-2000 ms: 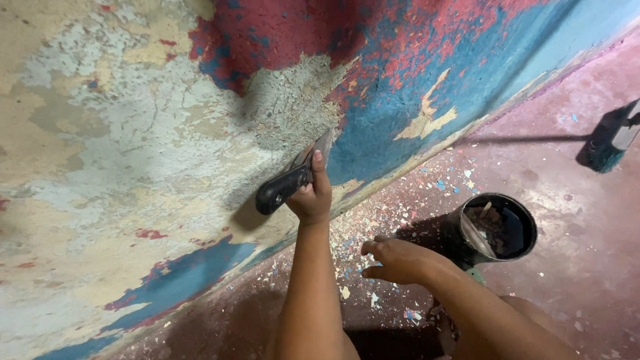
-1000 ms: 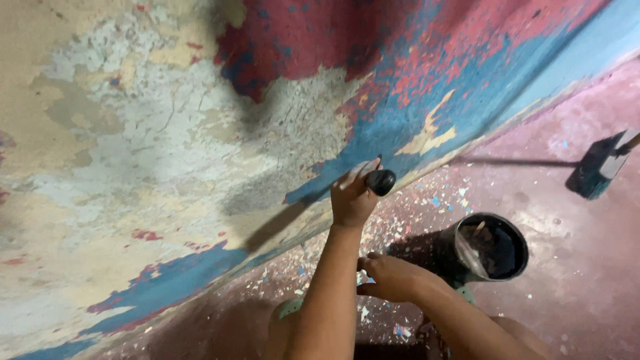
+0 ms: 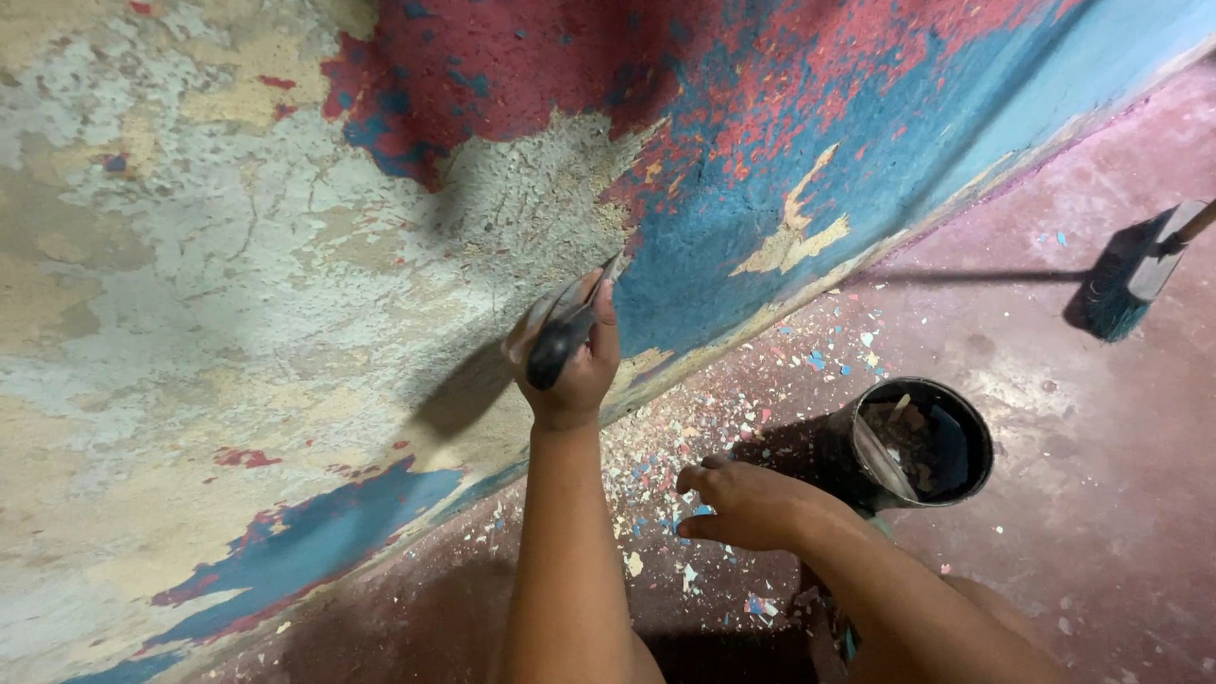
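My left hand grips a scraper by its black handle. The thin blade points up and right, its tip at the border between bare grey plaster and blue paint on the wall. Whether the tip presses on the wall cannot be told. My right hand holds nothing, its fingers apart and slightly bent, over the paint flakes on the floor. To its right stands a black bucket with dark contents and a pale flat piece inside.
A broom with dark green bristles lies or stands at the right on the reddish floor; its handle leaves the view. The wall's base runs diagonally, with chips scattered along it. Red paint covers the upper wall.
Since one second ago, my left hand has moved left with the scraper, from the lower blue paint to the edge of the bare plaster. My right hand stays near the bucket.
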